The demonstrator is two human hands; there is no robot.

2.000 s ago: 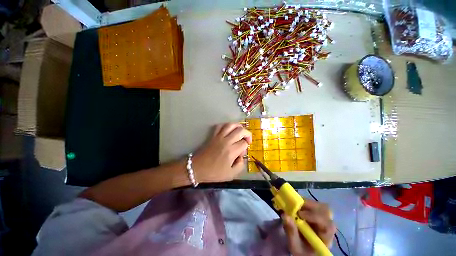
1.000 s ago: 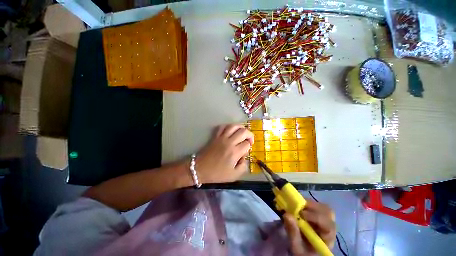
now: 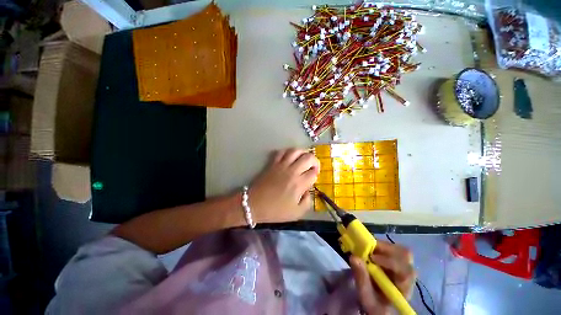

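The shiny golden-yellow board panel point(image 3: 363, 178) lies flat on the pale work board in front of me. My left hand point(image 3: 284, 186) is at the panel's left edge, fingers bent together; whether a lead is between the fingertips is hidden. My right hand point(image 3: 387, 274) is closed around the yellow handle of the soldering iron point(image 3: 358, 237). The iron's dark tip points up and left and is at the panel's left edge, close to my left fingertips. A red, yellow and white pile of loose leads point(image 3: 354, 58) lies beyond the panel.
A stack of orange-brown panels point(image 3: 184, 58) lies at the upper left. A round can with silvery bits point(image 3: 452, 101) stands at right, near a small black block point(image 3: 472, 189) and a green scrap point(image 3: 522, 98). A bag of leads point(image 3: 526, 37) is far right. Cartons point(image 3: 64, 101) stand left.
The whole view has shifted, so things on the bench appear a little further right. The iron's tip has moved slightly up along the panel's left edge. The left hand stays beside that edge.
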